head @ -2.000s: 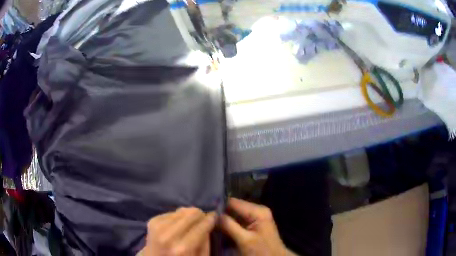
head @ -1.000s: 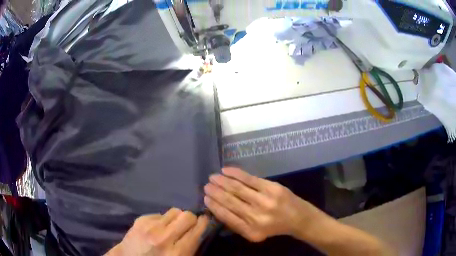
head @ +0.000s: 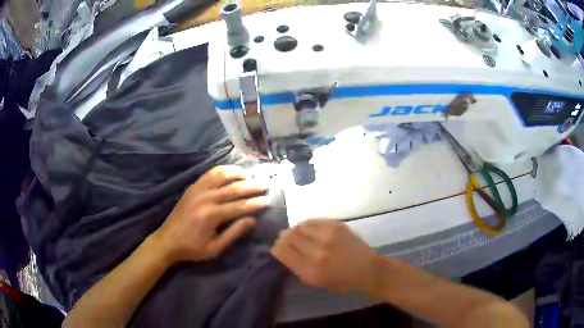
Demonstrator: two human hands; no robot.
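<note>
A large dark grey garment (head: 147,122) lies left of and under the head of the white JACK sewing machine (head: 358,77). Its right edge runs to the brightly lit needle area (head: 272,166). My left hand (head: 211,211) lies flat on the cloth just in front of the needle, fingers somewhat spread and pointing right. My right hand (head: 326,253) is closed on the garment's right edge near the table front; its fingertips are partly hidden. Glare hides the exact stitching spot.
Scissors with yellow and green handles (head: 490,195) lie right of the needle. Pale fabric scraps (head: 406,142) lie under the machine arm. A white cloth (head: 563,182) hangs at the right end. Light grey lining (head: 96,61) is heaped at the back left.
The view has tilted up, showing more of the machine. My left hand has moved forward from the near cloth edge to beside the needle and opened flat. My right hand has closed on the cloth edge.
</note>
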